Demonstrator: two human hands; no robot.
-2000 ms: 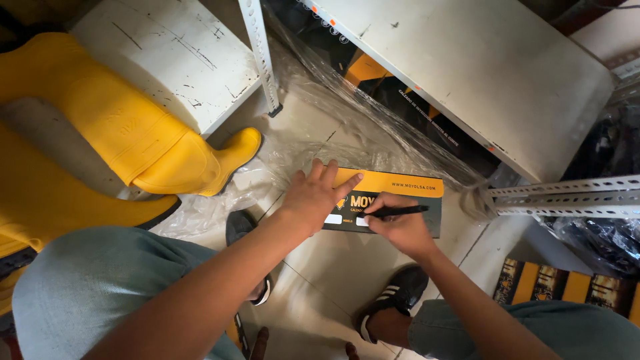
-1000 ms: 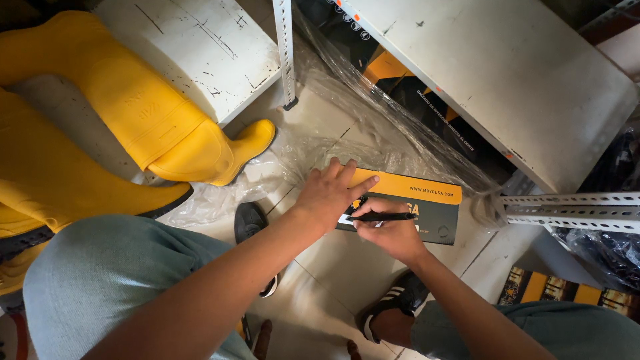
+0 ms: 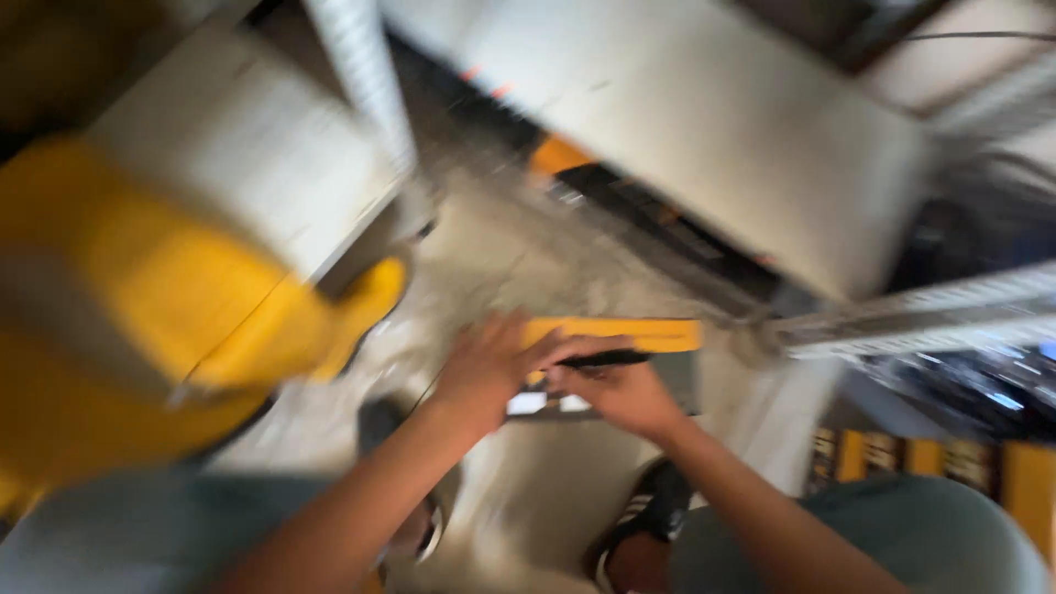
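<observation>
The view is blurred. A black and orange cardboard box [image 3: 676,375] with printed writing and two small white patches lies low between my knees. My left hand [image 3: 491,367] rests on its left part with the fingers spread. My right hand [image 3: 615,392] grips a black marker pen [image 3: 606,359], which points left above the box face. The fingertips of both hands are close together near the pen's left end; whether they touch is not clear.
Yellow rubber boots [image 3: 206,289] stand at the left beside a white metal shelf [image 3: 247,140]. Another white shelf [image 3: 701,107] spans the upper right, with dark and orange boxes under it. Perforated metal posts [image 3: 932,309] jut in at right. Orange-black boxes [image 3: 891,458] lie lower right. Plastic wrap covers some floor.
The marker has moved up off the lower part of the box face towards its orange band, still in my right hand. The two white patches now show below my hands. The view has shifted and blurred.
</observation>
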